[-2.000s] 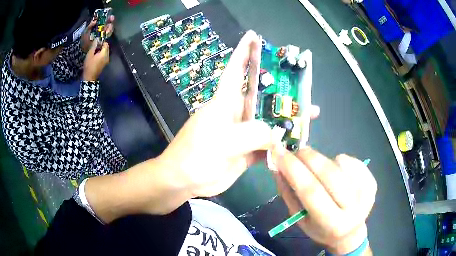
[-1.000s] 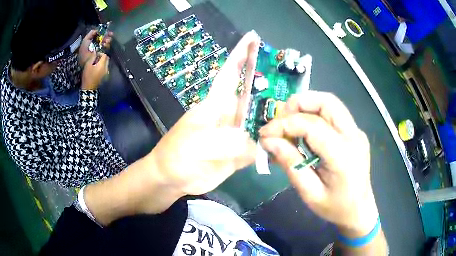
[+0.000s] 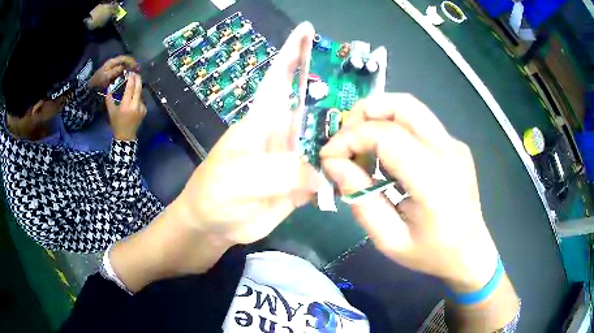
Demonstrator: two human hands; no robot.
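Note:
A green power supply board [image 3: 342, 81] with a pale metal edge on each long side is held upright in my left hand [image 3: 247, 169]. Its capacitors show near the top end. My right hand [image 3: 410, 175] is at the lower part of the board, fingertips on or close to it, and hides that part. A slim green-and-white tool [image 3: 368, 191] lies across the fingers of my right hand. A small white strip [image 3: 327, 196] hangs below the board by my left fingertips. What my right fingertips pinch is hidden.
Rows of boards [image 3: 218, 65] lie on a black mat at the upper left. A person in a checked sleeve [image 3: 124, 162] handles a small item at left. A tape ring [image 3: 453, 12] lies at the upper right, a yellow roll [image 3: 534, 140] at right. Another hand [image 3: 101, 15] shows at top left.
My right hand has moved up from below the board onto its lower part, and the tool has turned in it. The board has shifted slightly left and up. The white strip now shows more clearly.

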